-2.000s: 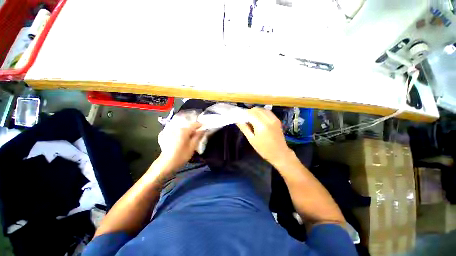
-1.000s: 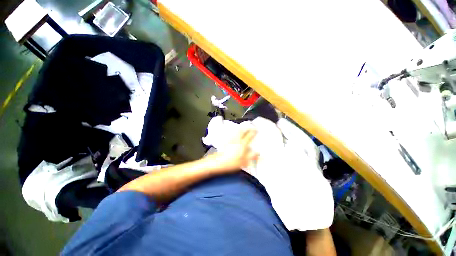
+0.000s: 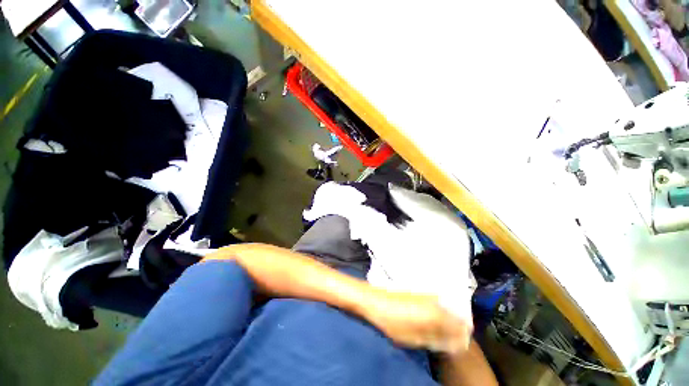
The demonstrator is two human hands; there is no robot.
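Note:
A white cloth garment with a black part point(image 3: 423, 249) lies over my lap and right leg, below the table edge. My left hand point(image 3: 427, 324) reaches across my body to the garment's near right end. Its fingers look closed on the cloth there, though they are blurred. My right forearm rises from the bottom edge and meets my left hand; my right hand is hidden or merges with it, so its grip cannot be told.
A large black bin point(image 3: 227, 143) with black and white pieces stands on the floor at left. The white table's wooden edge point(image 3: 423, 158) runs diagonally, with a red tray point(image 3: 332, 121) beneath. A slim dark tool point(image 3: 597, 252) lies near the sewing machine point(image 3: 657, 143) at right.
The view turned left from the machine toward the bin. The white cloth was spread over my lap. My left hand moved from its top, fingers spread, down and right to its near end.

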